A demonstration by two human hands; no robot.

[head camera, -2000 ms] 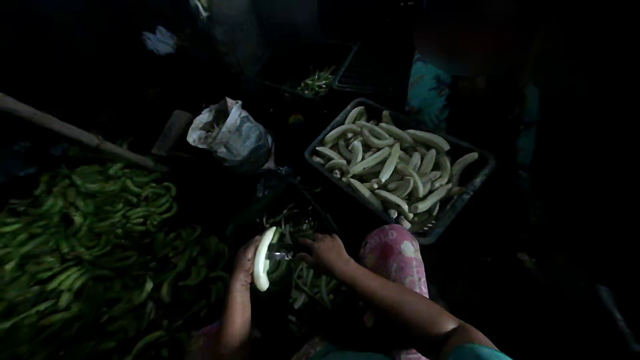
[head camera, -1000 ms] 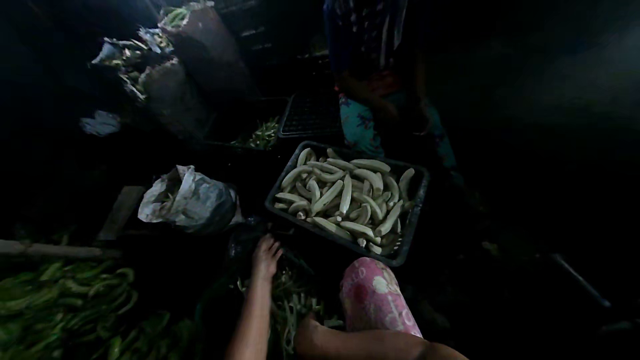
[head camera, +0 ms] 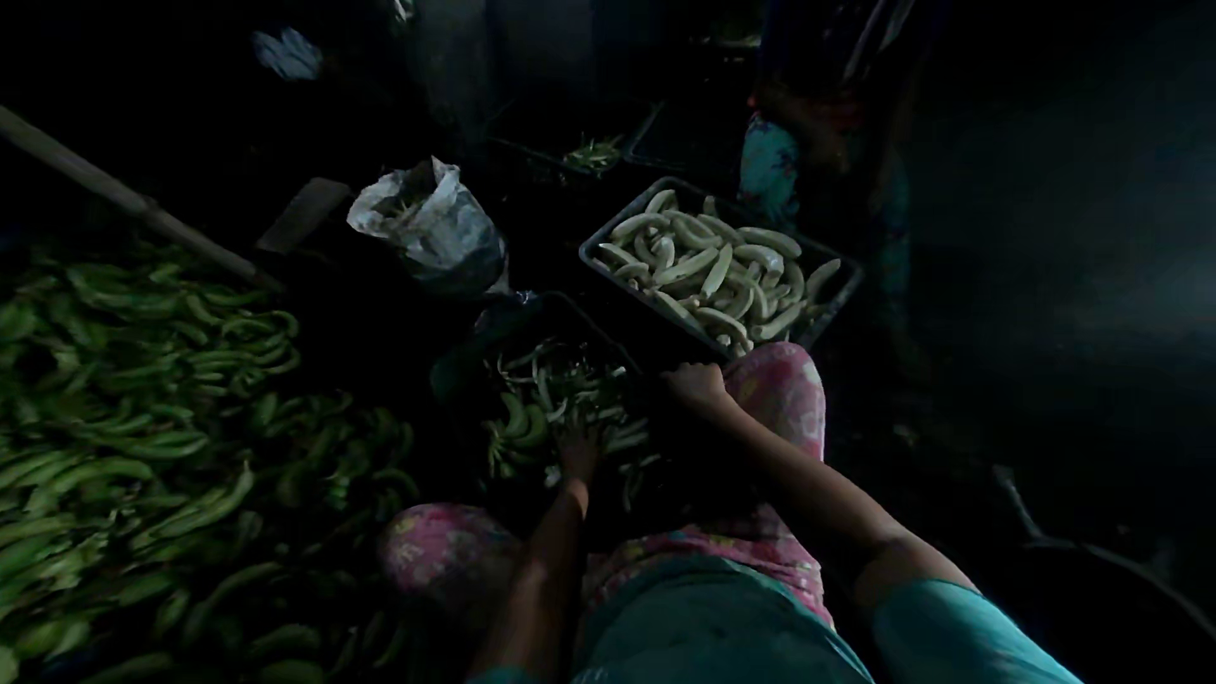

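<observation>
My left hand (head camera: 578, 446) reaches down into a dark crate (head camera: 446, 375) holding banana peels (head camera: 551, 375) and a small bunch of green bananas (head camera: 522, 427); its fingers are dim, and whether they grip anything is unclear. My right hand (head camera: 698, 385) is near the front corner of a crate (head camera: 600, 256) filled with peeled bananas (head camera: 717, 266), beside my right knee. Its fingers look curled, but darkness hides what is in them. No knife or peeler can be made out. Many green bananas (head camera: 142, 427) lie heaped on the left.
A whitish plastic sack (head camera: 442, 233) stands beyond the peel crate. A long pole (head camera: 133, 204) lies across the upper left, near a flat block (head camera: 304, 214). Another person (head camera: 812, 142) is behind the peeled-banana crate. Farther back is a tray with peels (head camera: 594, 154).
Two seconds ago my left hand held a peeled banana over the peel crate; now that banana is no longer seen there. My right hand has moved over beside my right knee. The view has swung.
</observation>
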